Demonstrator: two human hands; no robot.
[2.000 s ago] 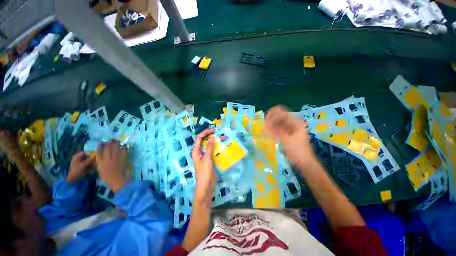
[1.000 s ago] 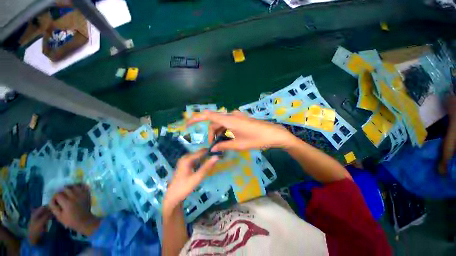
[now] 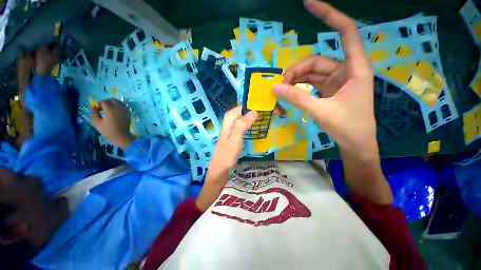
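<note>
A dark phone front housing (image 3: pixel 259 122) with a grid of key holes is held upright in my left hand (image 3: pixel 232 132), thumb on its front near the keypad. A yellow film (image 3: pixel 263 92) with a dark slot near its top covers the housing's upper part. My right hand (image 3: pixel 337 87) has its thumb and a fingertip at the film's right edge, its index finger raised. Whether these fingers press or pinch the film I cannot tell. Yellow film sheets (image 3: pixel 293 141) lie behind the housing.
Pale blue empty sheets (image 3: pixel 182 105) are heaped to the left. A sheet with yellow pieces (image 3: pixel 416 79) lies to the right over dark housings. A worker in a blue smock (image 3: pixel 121 184) sits at the left. A grey post (image 3: pixel 140 18) stands at top left. A blue plastic-covered object (image 3: pixel 414 190) is below right.
The view has shifted. The housing is now turned upright with its filmed face showing. My right hand has moved from over my left hand to the film's right edge, its index finger lifted.
</note>
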